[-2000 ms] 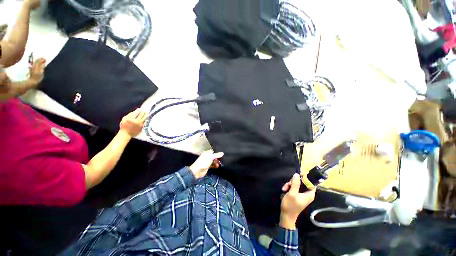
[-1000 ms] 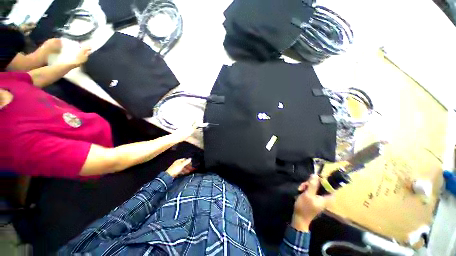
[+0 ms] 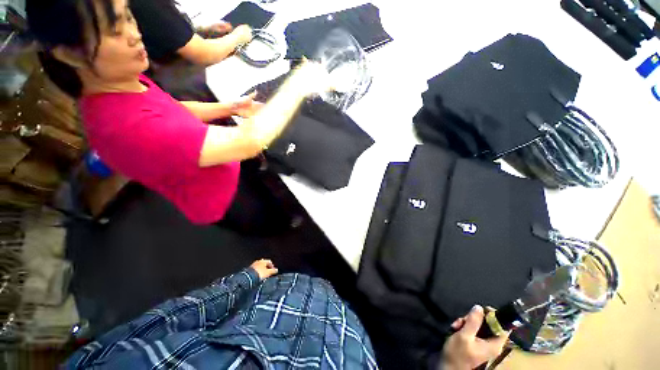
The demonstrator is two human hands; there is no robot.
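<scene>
My right hand (image 3: 474,340) holds a tool (image 3: 527,302) with a dark and yellow grip and a shiny, clear-looking end, over the right side of the bags. Black tote bags (image 3: 488,249) lie overlapped on the table's near edge, with two small white logos showing. Their wrapped handles (image 3: 590,274) lie at the right, partly behind the tool's end. My left hand (image 3: 265,269) is small in view, beside my body and away from the bags; its fingers are partly hidden and I see nothing clearly in it.
A stack of black bags (image 3: 506,94) with looped handles lies beyond. A person in a red top (image 3: 163,137) stands at the left, handling a black bag (image 3: 322,144) and wrapped handles (image 3: 344,72). Another person's arm shows behind. Cardboard (image 3: 637,267) lies at the right.
The view has swung left. The bag handles at the left side are no longer there, and a second logo shows. The neighbour's hand has left my bags and is at the wrapped handles.
</scene>
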